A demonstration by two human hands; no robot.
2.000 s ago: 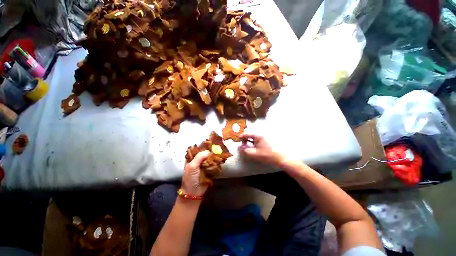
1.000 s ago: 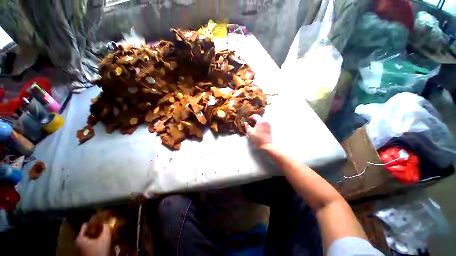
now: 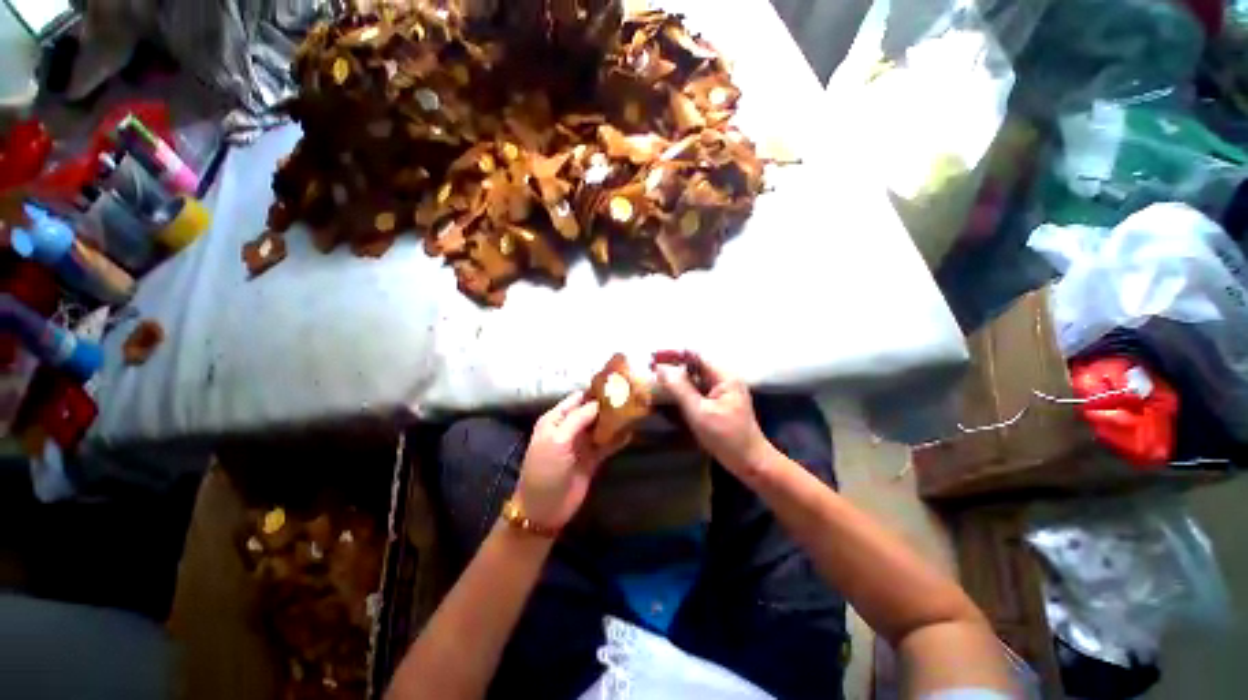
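My left hand holds a brown felt piece with a pale oval spot, over the table's front edge. My right hand is just right of the piece, with its fingers bent around something small, dark red; what it is cannot be told. A large heap of brown felt pieces with white and yellow spots lies on the table beyond my hands. An open carton at lower left holds more brown felt pieces.
Bottles or tubes crowd the table's left edge, near a loose brown scrap. Plastic bags, a carton and a red bundle are at the right.
My left hand has come up from the lower-left carton and now holds a felt piece. My right hand has drawn back from the heap towards my lap. The view has shifted.
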